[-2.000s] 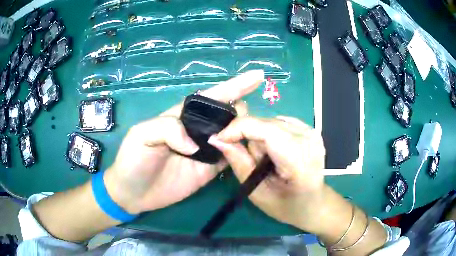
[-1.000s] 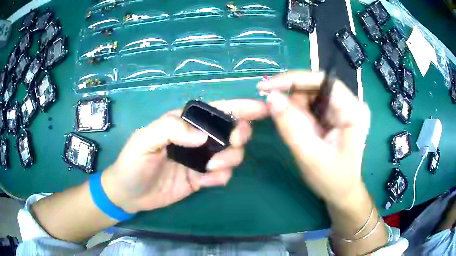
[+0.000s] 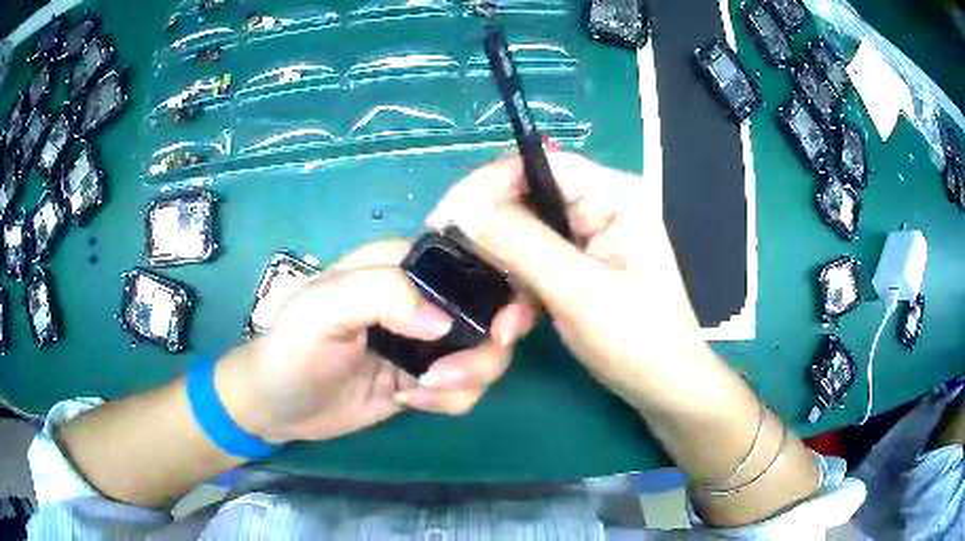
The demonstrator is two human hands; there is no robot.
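A black device unit [image 3: 457, 287] is in my left hand [image 3: 354, 343], its glossy side up, thumb on its face and fingers around its edge. My right hand [image 3: 593, 248] is at the unit's upper edge with its fingertips touching or close to it; any small part there is hidden. Dark tweezers [image 3: 529, 137] are tucked in my right hand, pointing up and away over the clear tray. Red-pink scraps are mostly hidden behind my right hand.
A clear blister tray [image 3: 402, 69] holds tiny parts beyond my hands. Device units [image 3: 180, 227] lie on the left, one partly behind my left hand. A black strip [image 3: 693, 180] with pale edges, more units and a white box [image 3: 902, 264] with a cable are right.
My right hand has come back from the red-pink scraps to the unit, and the tweezers now point up and away. Another unit shows beside my left hand. The view has shifted slightly.
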